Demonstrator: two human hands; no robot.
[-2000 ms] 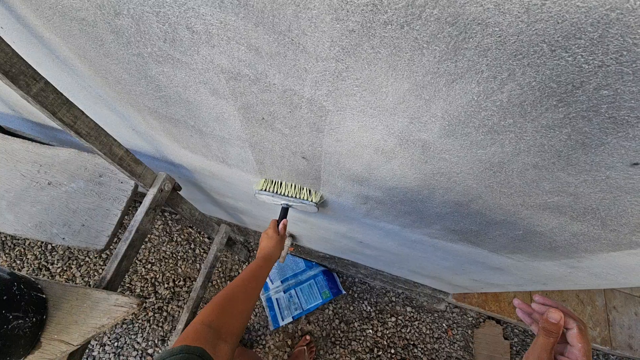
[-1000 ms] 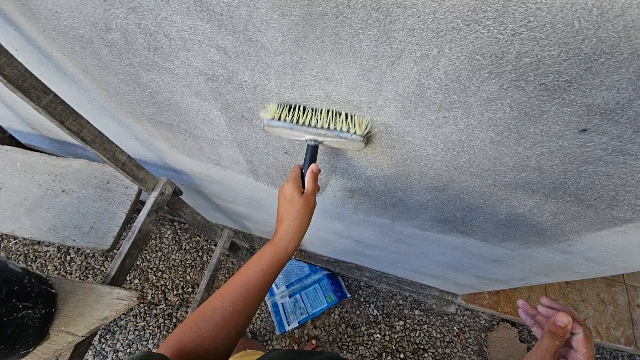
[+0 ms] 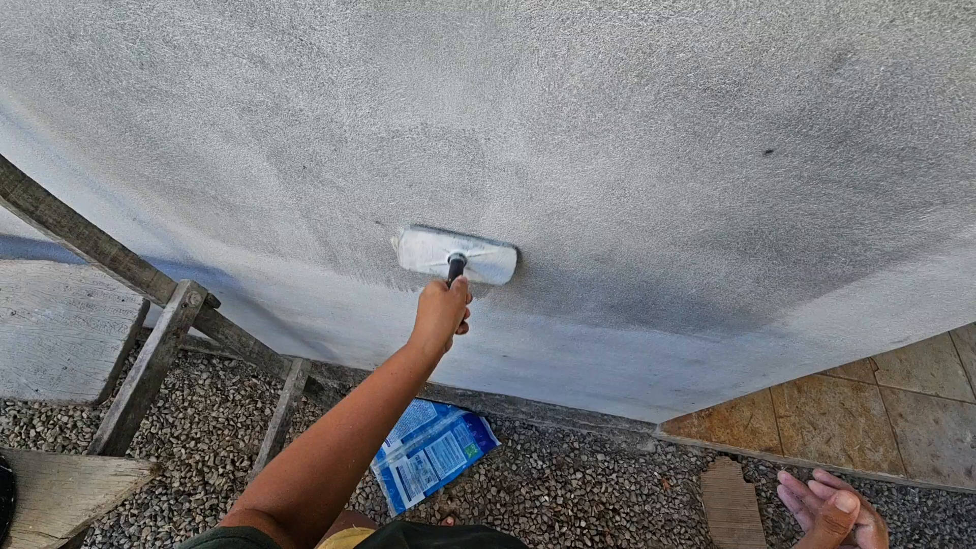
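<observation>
My left hand (image 3: 442,314) is closed around the dark handle of a wide block brush (image 3: 457,255), with the thumb along the handle. The brush's pale, paint-smeared back faces me, and its bristles are mostly hidden against the rough plastered wall (image 3: 648,152). The wall is mottled grey around the brush, with a whiter band along its lower part. At the lower right, my right hand (image 3: 831,511) is held away from the wall, fingers loosely apart and nothing visible in it.
A blue printed plastic bag (image 3: 431,454) lies on gravel (image 3: 564,488) below the wall. Wooden framing (image 3: 149,366) and boards (image 3: 57,328) stand at left, beside a dark container's edge (image 3: 6,492). Corrugated cardboard (image 3: 732,503) and brown floor tiles (image 3: 839,419) are at right.
My left hand moved the brush up the wall, then back down somewhat. The yellowish bristles seen earlier are now mostly hidden, with the brush's back showing. My right hand has stayed at the lower right.
</observation>
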